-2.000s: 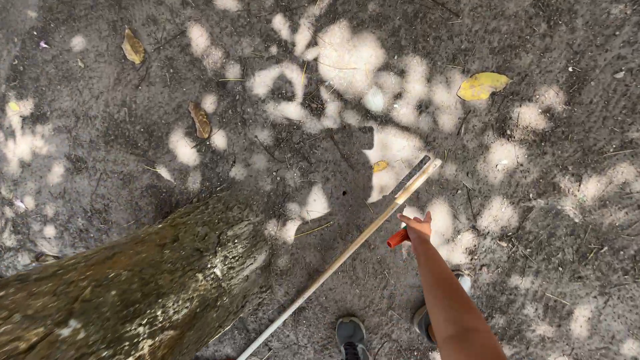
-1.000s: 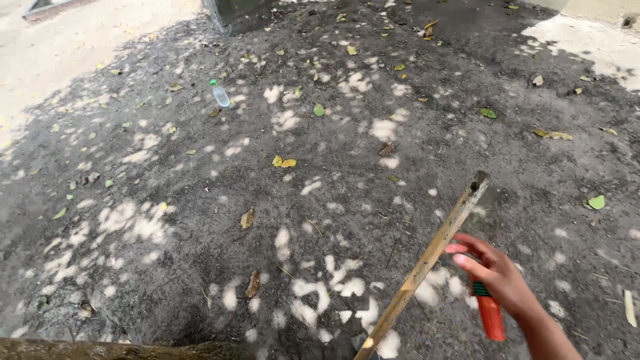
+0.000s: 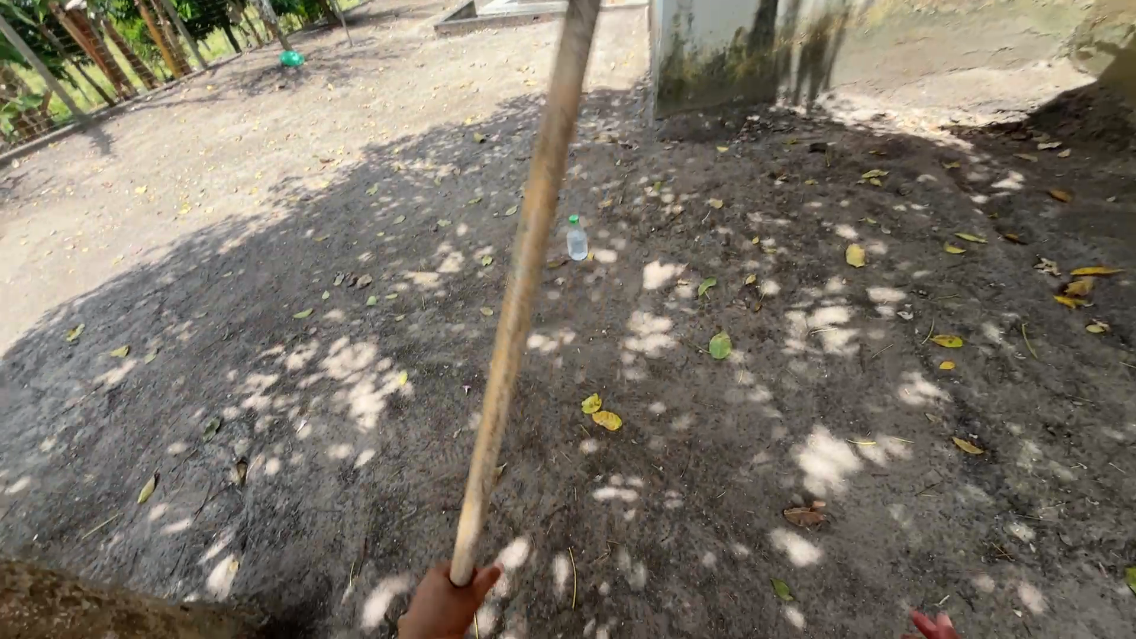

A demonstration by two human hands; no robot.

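Observation:
My left hand, at the bottom edge left of centre, grips the lower end of a long wooden pole. From there the pole slants up and slightly right, past the top edge, so its upper end is out of view. Near the bottom right corner only the fingertips of my right hand show, apart from the pole; whether they hold anything is hidden. Beyond the pole, a clear plastic bottle with a green cap stands or lies on the ground.
Fallen leaves dot the shaded dirt. A tree trunk fills the lower left corner. Farther off are a stained wall, a low concrete edge, a green object and a fence with posts.
The view has tilted up. The pole, earlier slanting beside my right hand, now rises steeply from my left hand. My right hand, which held a red-orange object, has dropped mostly out of view.

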